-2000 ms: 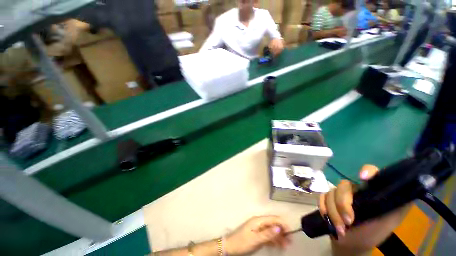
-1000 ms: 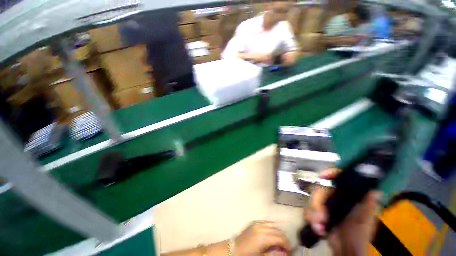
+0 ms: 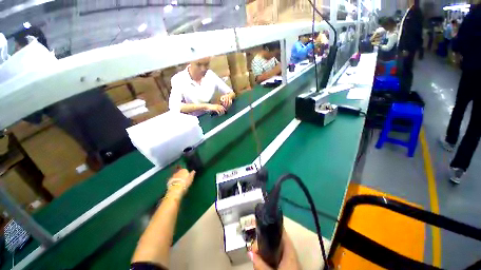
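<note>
My right hand (image 3: 285,254) is wrapped around the black electric screwdriver (image 3: 269,232), which stands roughly upright at the bottom centre; its bit is hidden. My left hand (image 3: 181,179) reaches over the green conveyor belt (image 3: 213,158), close to a dark hair dryer unit (image 3: 191,157). Whether the fingers touch it I cannot tell. The white-grey screw feeder (image 3: 240,192) stands just left of and behind the screwdriver, with its metal mechanism in the lower front step. The beige work board (image 3: 203,245) lies beneath.
A white foam block (image 3: 166,138) sits across the belt, with a person in white (image 3: 198,87) behind it. A second screw feeder (image 3: 315,109) stands farther along the bench. An orange trolley (image 3: 387,221) with a black handle and a blue stool (image 3: 402,126) are at the right.
My left hand has moved from the board forward over the belt. The screwdriver has swung from slanted to nearly upright in my right hand. The view has turned right and up.
</note>
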